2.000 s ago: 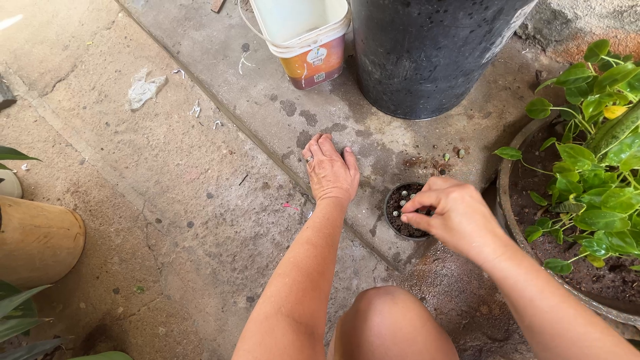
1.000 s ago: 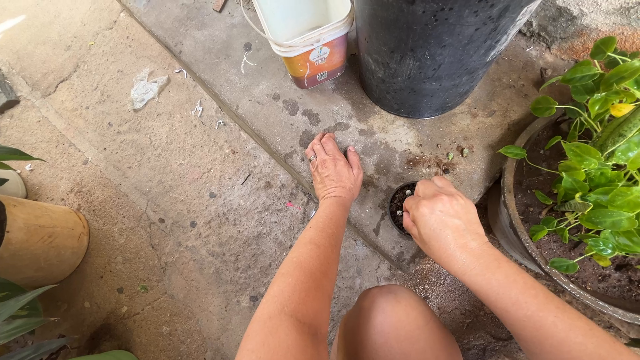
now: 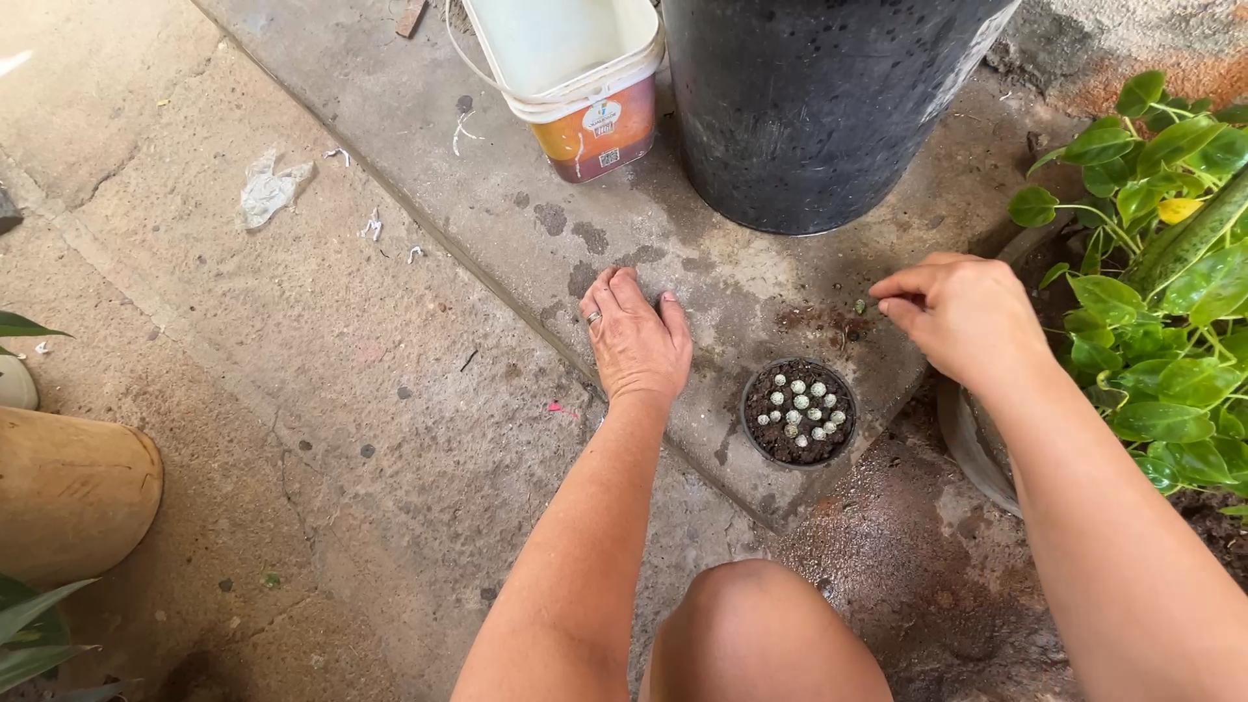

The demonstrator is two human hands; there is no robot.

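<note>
A small round pot (image 3: pixel 748 429) of dark soil stands on the concrete ledge, with several small pale-green round succulent pieces (image 3: pixel 799 401) set in the soil. Up and to the right of it, my right hand (image 3: pixel 951 307) hovers with thumb and fingers close together; whether something tiny sits between them cannot be told. Just left of those fingertips a small green piece (image 3: pixel 859 306) lies on the concrete beside scattered soil (image 3: pixel 824 322). My left hand (image 3: pixel 639 336) rests palm down on the ledge, left of the pot, a ring on one finger, holding nothing visible.
A white plastic bucket (image 3: pixel 585 97) with an orange label and a large black container (image 3: pixel 790 117) stand behind. At right a leafy green plant (image 3: pixel 1160 390) grows in a wide planter (image 3: pixel 975 453). A tan pot (image 3: pixel 73 492) stands at left. The ledge edge (image 3: pixel 468 258) runs diagonally.
My right hand has moved from over the small pot up and to the right, uncovering the pieces in the soil. The left hand has stayed on the ledge.
</note>
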